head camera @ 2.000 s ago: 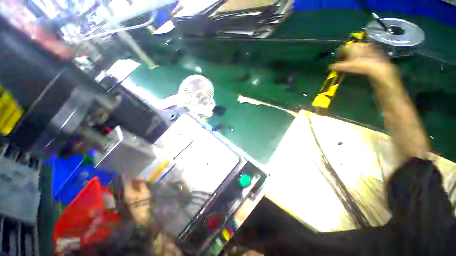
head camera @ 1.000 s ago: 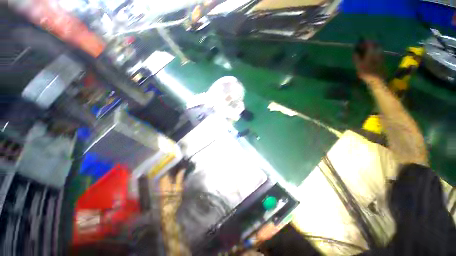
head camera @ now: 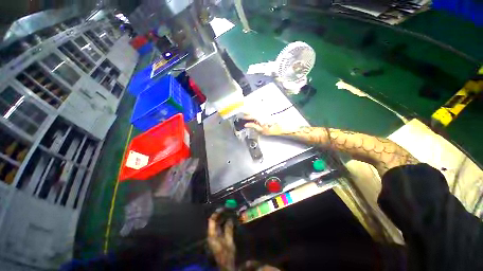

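My right hand [head camera: 260,128] reaches over the machine's base plate [head camera: 225,166] from the right. Its fingertips are on a small black housing [head camera: 241,124] at the upper end of the dark metal fixture [head camera: 254,150], just in front of the silver press head [head camera: 214,79]. My left hand [head camera: 221,235] is low in the picture, beside the left green button [head camera: 231,203]. A small dark piece, apparently another black housing [head camera: 227,215], is at its fingers; its outline is blurred.
A red emergency stop [head camera: 273,184] and right green button [head camera: 318,164] are on the front edge. A red bin [head camera: 159,148], blue bin [head camera: 161,103] and plastic bags [head camera: 177,180] stand left. A white fan [head camera: 296,61] is behind the plate, a pale sheet [head camera: 437,151] right.
The view has swung left. My right hand has come from the far green surface to the fixture with a dark part. My left hand has moved from near the press head to the front edge.
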